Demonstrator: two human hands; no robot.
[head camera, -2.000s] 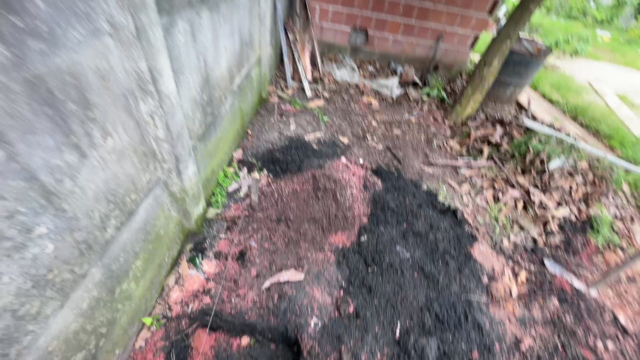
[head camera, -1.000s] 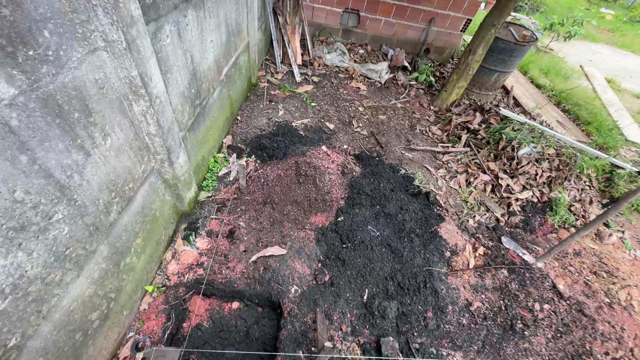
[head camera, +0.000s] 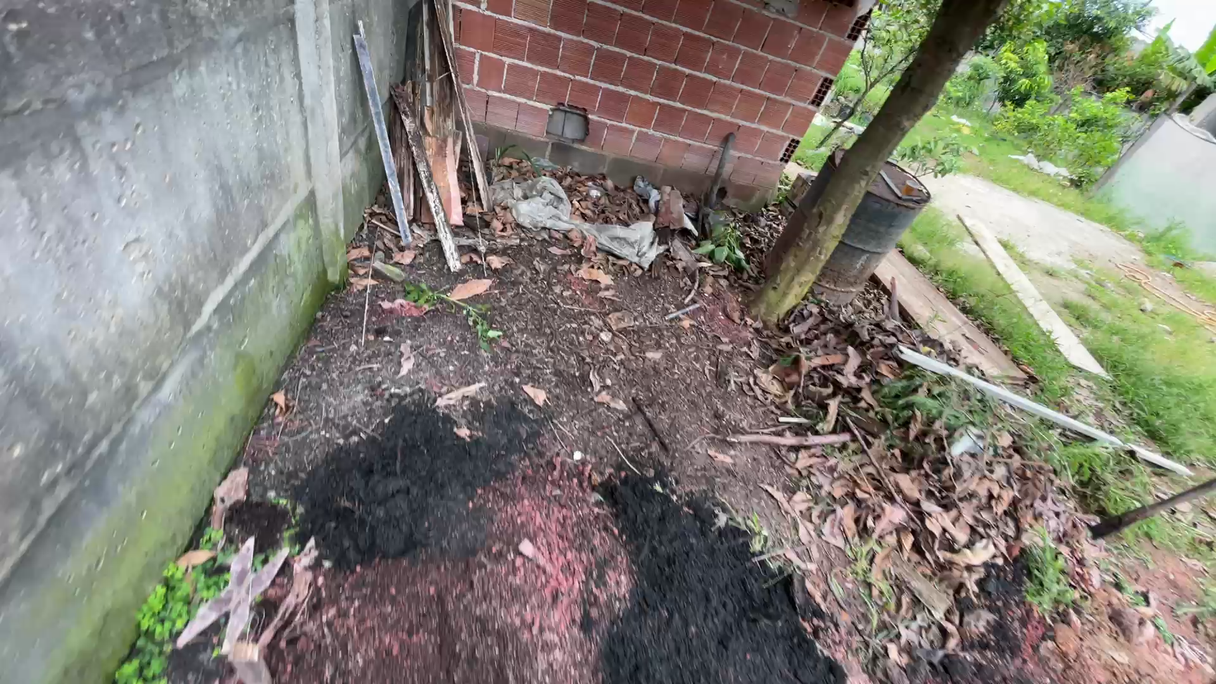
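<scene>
Neither of my hands is in view. Black soil lies in a patch (head camera: 408, 475) near the concrete wall and in a larger heap (head camera: 708, 589) at the bottom centre. Reddish earth (head camera: 551, 532) spreads between the two. Dry leaves (head camera: 912, 484) are piled to the right of the dark ground. At the lower left, pointed pieces of wood or dry leaf (head camera: 233, 594) lie beside small green plants (head camera: 166, 603).
A mossy concrete wall (head camera: 171, 256) runs along the left. Boards (head camera: 432, 161) lean in the corner by a red brick wall (head camera: 636, 76). A leaning tree trunk (head camera: 864, 157), a metal drum (head camera: 864, 228), planks (head camera: 1031, 290) and a white strip (head camera: 1035, 408) stand or lie at right.
The view has tilted up, so the dug hole near the wall, seen at the bottom one second ago, is out of the frame. Nothing else has plainly moved.
</scene>
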